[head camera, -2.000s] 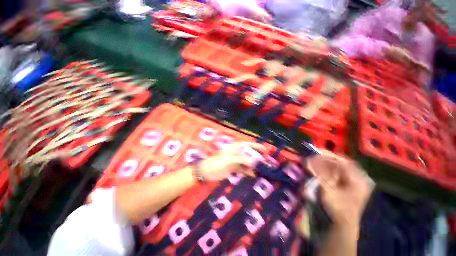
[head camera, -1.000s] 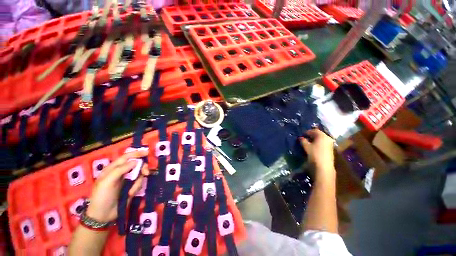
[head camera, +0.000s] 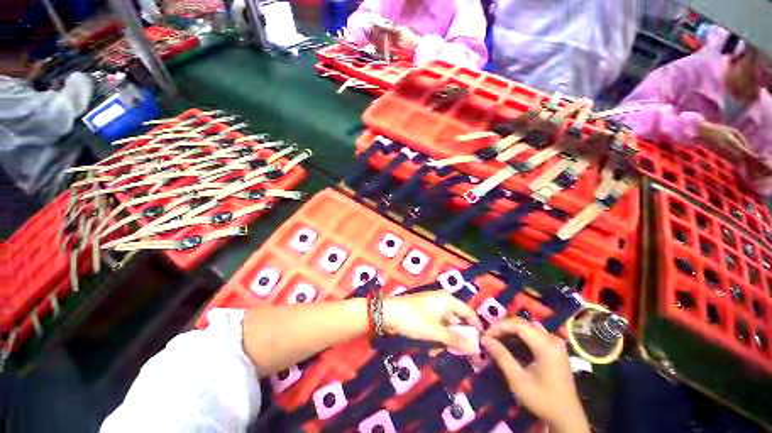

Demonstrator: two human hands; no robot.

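The near compartment tray [head camera: 326, 211] is orange-red, with pale pink squares with dark centres in its pockets. Dark navy straps lie diagonally across its near and right part. My left hand [head camera: 427, 320] holds a watch head [head camera: 465, 339] in its fingertips above the tray. My right hand [head camera: 535, 364] is close against it, thumb and finger pinched at the watch head's right side. A strap end between those fingers is too small to make out. Bare watch heads [head camera: 333, 258] sit in the far left pockets.
Tan-strapped watches [head camera: 182, 199] cross a tray at left and lie on the stacked trays [head camera: 406, 110] beyond. A round container [head camera: 595, 333] stands at the near tray's right corner. Trays of dark watch heads [head camera: 707, 271] are at far right. People in pink smocks sit opposite.
The view has swung back left from the loose navy straps. My right hand has left that pile and come to my left hand over the near tray.
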